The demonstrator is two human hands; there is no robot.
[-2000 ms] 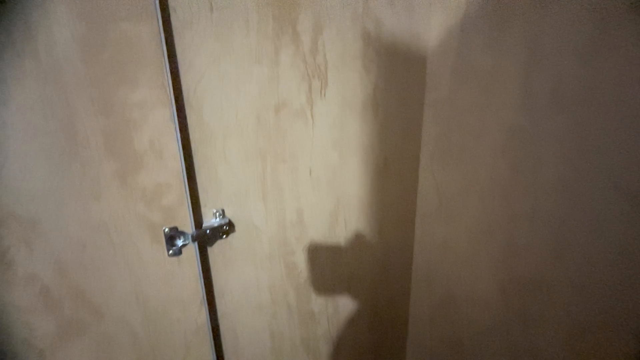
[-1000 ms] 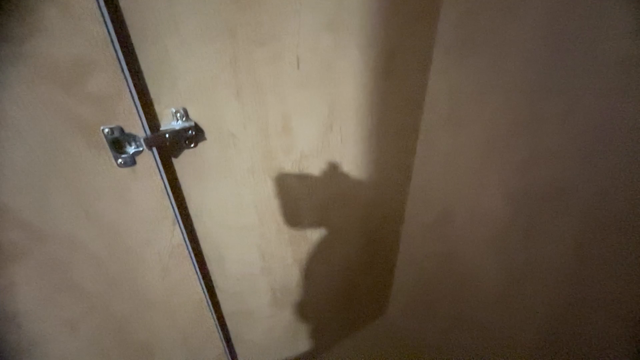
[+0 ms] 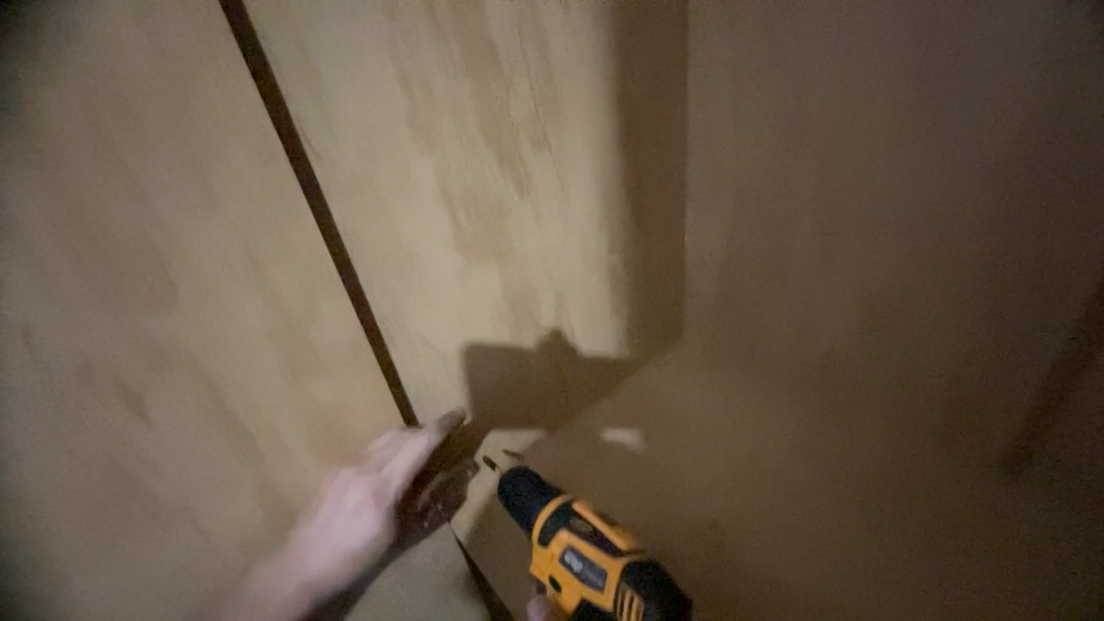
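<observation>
My left hand (image 3: 366, 504) reaches in from the bottom, blurred, over the dark gap (image 3: 332, 233) between two pale wood panels. Its fingers point up and right; its shadowed palm side hides whatever lies beneath, and I cannot tell if it holds anything. Just right of it, a yellow and black cordless drill (image 3: 586, 552) points up and left, its bit (image 3: 492, 464) close to the left fingertips. My right hand (image 3: 542, 608) is on the drill's grip, mostly cut off by the lower edge. The metal cabinet hinge of the earlier views cannot be made out.
The left wood panel (image 3: 155, 259) and the middle wood panel (image 3: 483, 172) flank the gap. A darker panel (image 3: 862, 259) stands on the right, meeting the middle one at a corner. A shadow falls across the middle panel, above the drill.
Both hands and the drill have come into view at the bottom. The metal hinge, seen across the gap in both earlier frames, no longer shows. The view has shifted.
</observation>
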